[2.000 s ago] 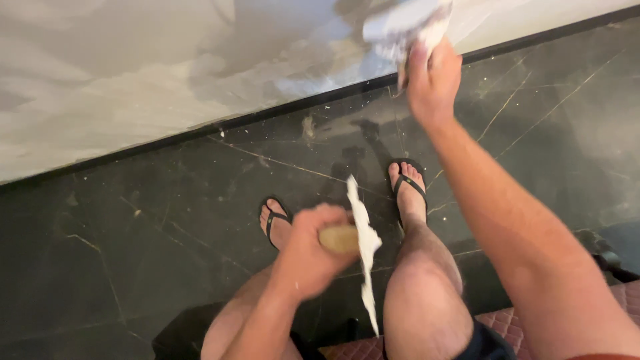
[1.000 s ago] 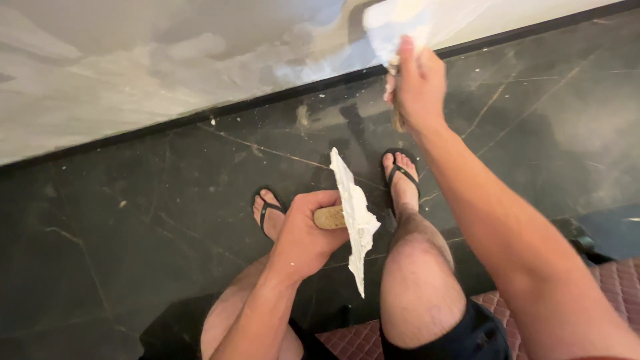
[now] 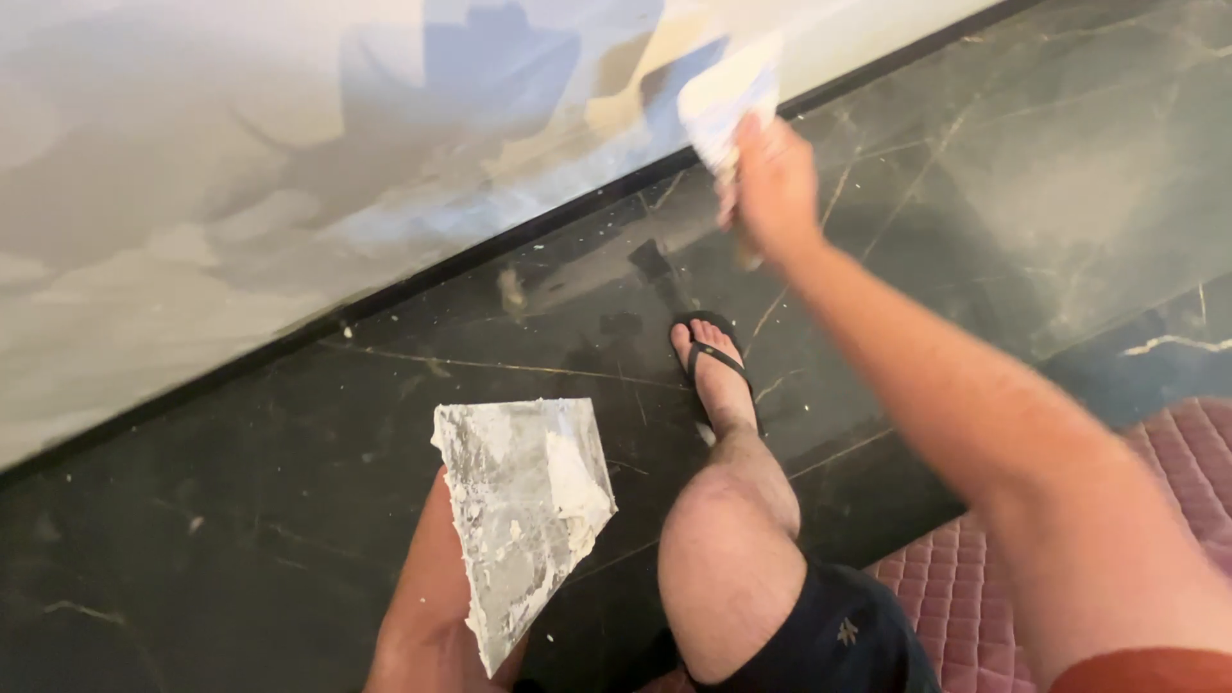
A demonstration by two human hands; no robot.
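Observation:
My right hand (image 3: pixel 775 188) grips a wide putty knife (image 3: pixel 729 101), its pale, smeared blade raised against the lower wall (image 3: pixel 289 164) near the skirting. Blur softens the hand and blade. Low and left of centre, a trowel-like plate (image 3: pixel 525 510) faces the camera, coated with white filler; a thicker lump lies by its right edge. Behind it comes my left forearm (image 3: pixel 419 587), while the plate hides my left hand and the handle it holds.
A black skirting strip (image 3: pixel 404 289) runs along the foot of the wall. White crumbs dot the dark marble-look floor (image 3: pixel 318 481). My right foot in a black flip-flop (image 3: pixel 717 361) stands near the middle. A pink quilted cover (image 3: pixel 948 577) lies at lower right.
The plate was seen nearly edge-on with my left hand around its handle; now its coated face is turned to the camera. The putty knife stays by the wall. My left foot is no longer visible.

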